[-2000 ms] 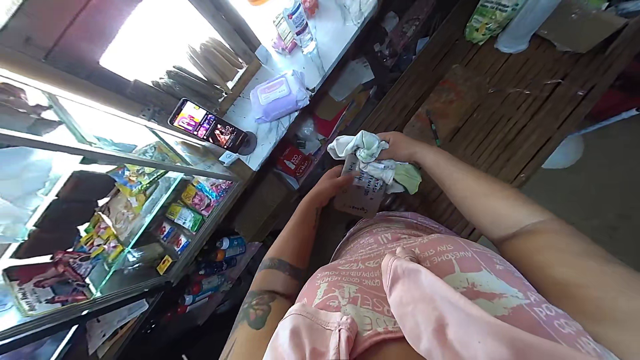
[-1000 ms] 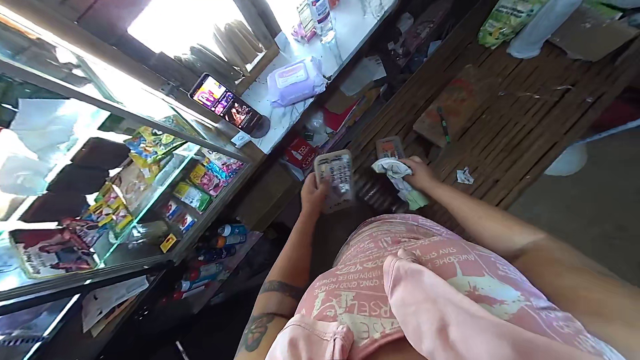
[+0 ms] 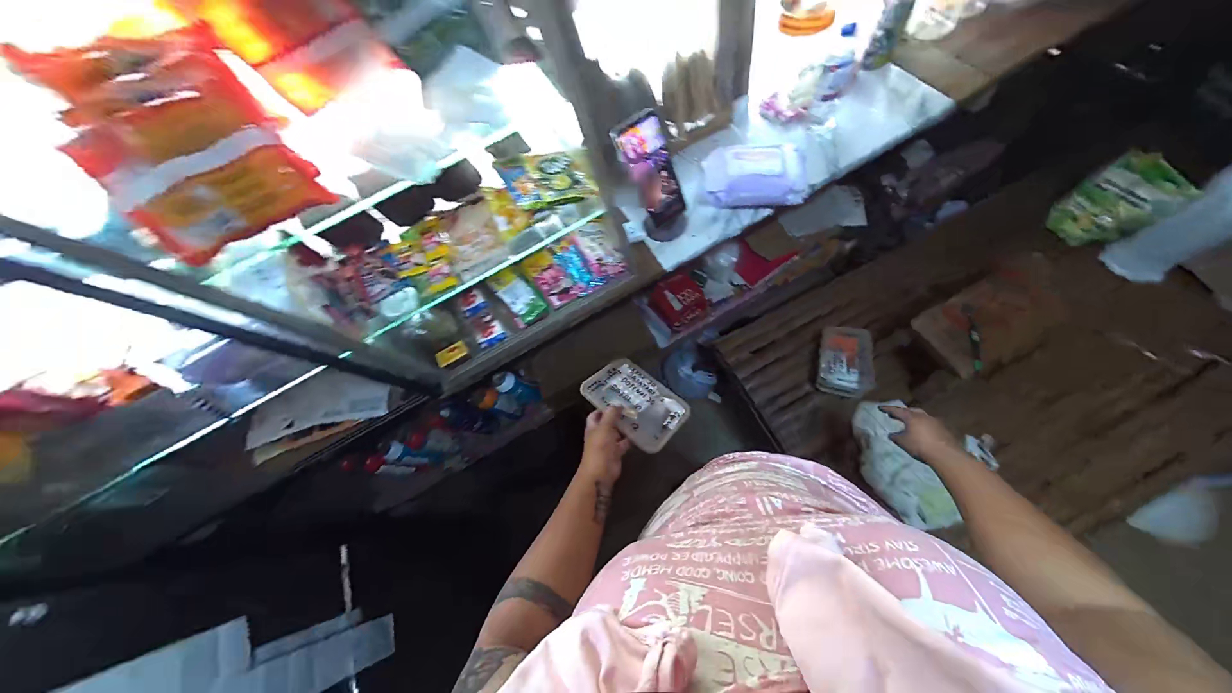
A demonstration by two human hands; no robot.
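Note:
My left hand [image 3: 604, 445] grips the near edge of a flat plastic container lid [image 3: 637, 393] that bears handwriting, held out to the left of my body. At the right, my right hand [image 3: 919, 433] holds a crumpled white and pale green cloth [image 3: 890, 462], which hangs over the edge of the slatted wooden bench. Beyond the cloth a small clear plastic container [image 3: 846, 361] with things inside lies on the slats, apart from both hands.
A glass display case [image 3: 462, 289] with snack packets stands at the left. Above the lid, a marble-look counter [image 3: 703, 236] holds a propped phone [image 3: 650, 168] and a purple wipes pack [image 3: 756, 175]. A board [image 3: 991, 318] with a green pen-like item lies on the slatted bench [image 3: 789, 385].
My left hand and the lid have moved left, away from my right hand and the cloth. The two hands were together two seconds ago. The view has shifted to show more of the display case.

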